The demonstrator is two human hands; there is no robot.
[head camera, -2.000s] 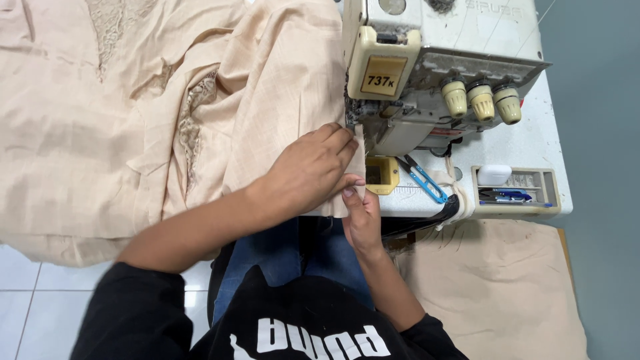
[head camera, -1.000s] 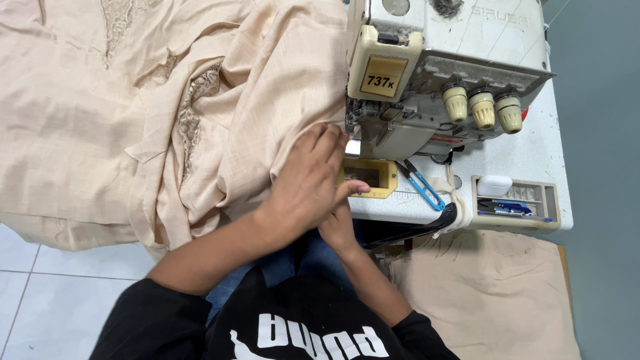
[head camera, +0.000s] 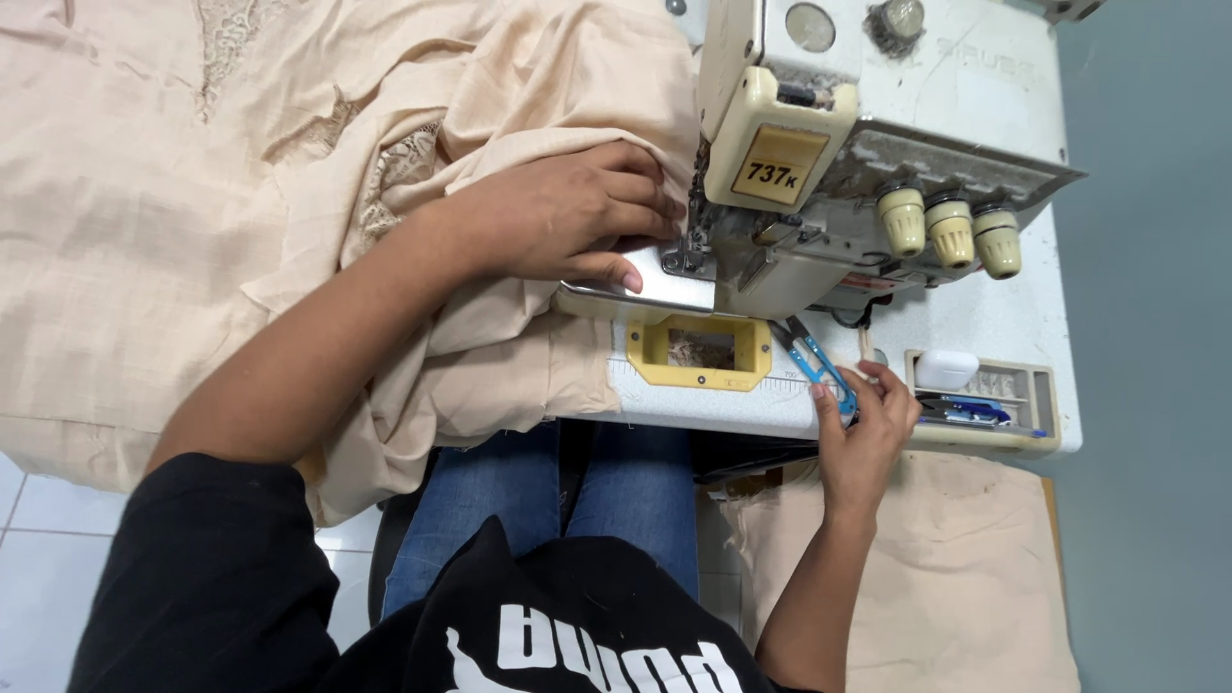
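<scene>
My left hand (head camera: 577, 214) rests on beige fabric (head camera: 539, 375) at the metal plate (head camera: 664, 279) of a Siruba overlock sewing machine (head camera: 924, 96), close beside the presser foot (head camera: 688, 255). Its fingers are bent over a fold of the cloth, and the thumb touches the plate. At the table's front edge my right hand (head camera: 866, 414) has its thumb and fingers on the blue handles of the thread snips (head camera: 818, 366), whose blades point toward the machine. Lace (head camera: 399, 168) shows among the folds left of my left hand.
A yellow-framed opening (head camera: 700, 353) with scraps inside is set in the tabletop (head camera: 1020, 308). At right, a tray (head camera: 1044, 395) holds a white case (head camera: 945, 370), pens and blue-handled tools. Below it lies more beige fabric (head camera: 962, 568). Three tension knobs (head camera: 950, 231) jut from the machine.
My right hand has moved right, from beside my left hand to the snips. My left hand has moved up onto the cloth by the presser foot, and the fabric's near edge now shows beside the yellow opening.
</scene>
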